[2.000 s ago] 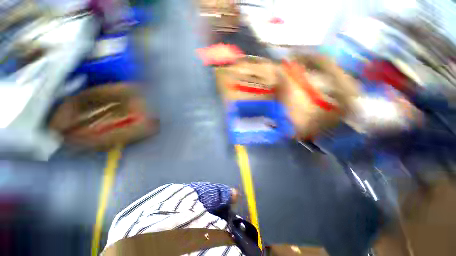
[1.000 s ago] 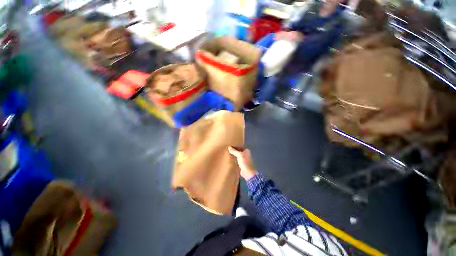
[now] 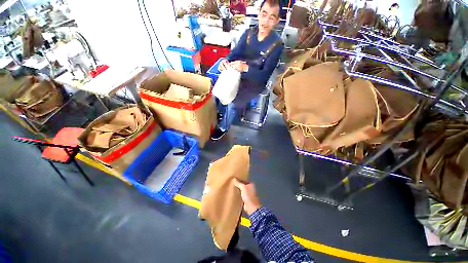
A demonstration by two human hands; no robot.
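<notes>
My right hand [image 3: 247, 196], bare below a dark blue checked cuff, reaches in from the bottom right and grips a brown bag panel [image 3: 223, 190] by its right edge. The thumb lies on the near face; the other fingers are hidden behind the piece. The panel hangs tall and slightly bent above the grey floor. My left hand is not in view. A dark shape shows below the panel at the frame's bottom edge.
A blue crate [image 3: 165, 164] and two cartons [image 3: 197, 114] stand ahead left, beside a red chair [image 3: 64, 145]. A seated person [image 3: 259, 51] holds something white. A metal rack [image 3: 328, 203] loaded with brown pieces [image 3: 315, 97] stands right. Yellow line [image 3: 328, 250] crosses the floor.
The blurred view has turned from the aisle toward the loaded rack and seated person. My right hand and the panel came into view and now sit lower in the picture; the left-side crate left view.
</notes>
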